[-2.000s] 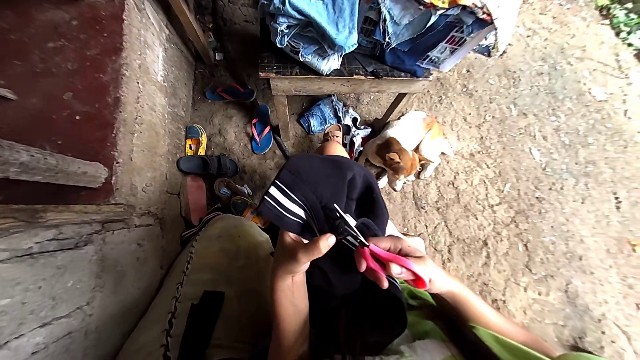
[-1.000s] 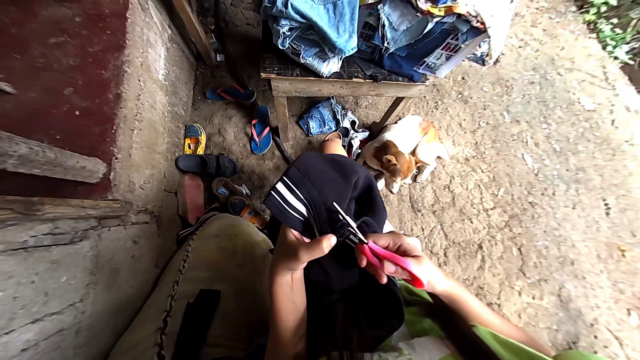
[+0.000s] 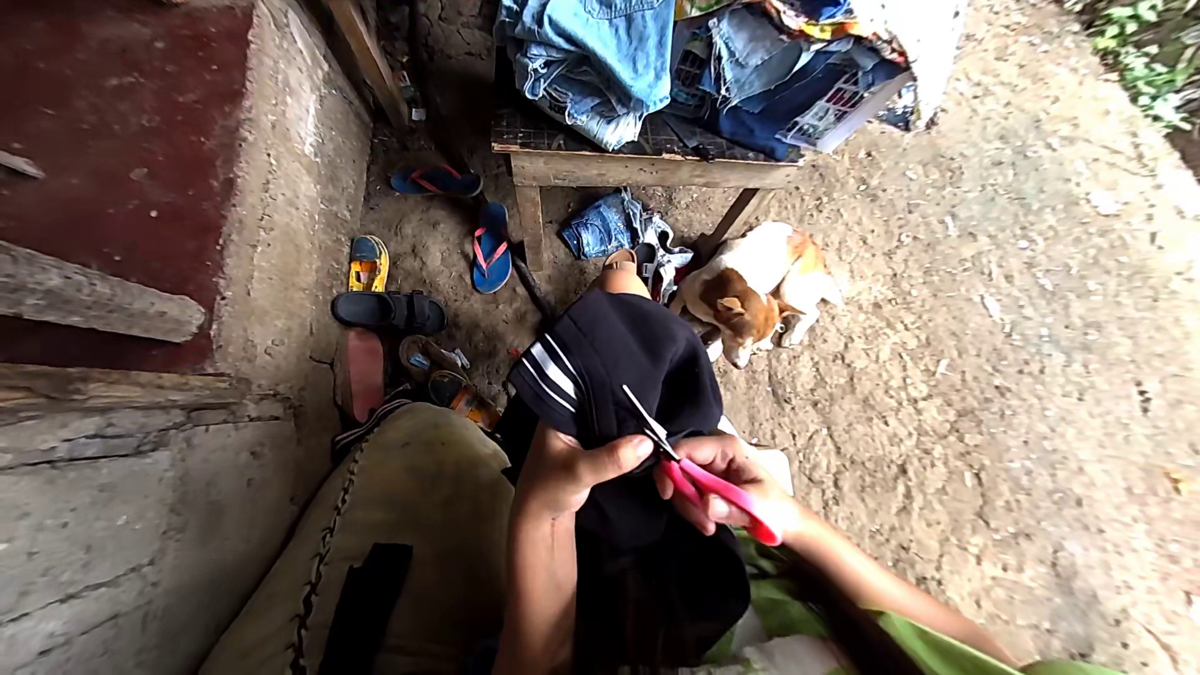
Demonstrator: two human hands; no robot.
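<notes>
A black cloth garment (image 3: 647, 356) with white stripes at its edge lies over my lap and knee. My left hand (image 3: 572, 469) grips it just below the striped edge, with the thumb lying on top of the fabric. Pink-handled scissors (image 3: 722, 492) are in my right hand (image 3: 736, 478), their blades pointing up and left over the dark cloth, close to my left thumb. Whether the blades have cloth between them I cannot tell.
Beyond my knees, a wooden table (image 3: 647, 169) carries denim clothes (image 3: 591, 56) and a plastic basket (image 3: 844, 108). A brown-and-white dog (image 3: 750, 286) is curled up beside it. Flip-flops (image 3: 491, 248) and sandals (image 3: 389, 311) lie by the concrete ledge (image 3: 291, 178). At my left is a stuffed sack (image 3: 422, 525).
The scissor blades stood apart two seconds ago and are closer together now. Both hands have stayed in nearly the same place on the garment.
</notes>
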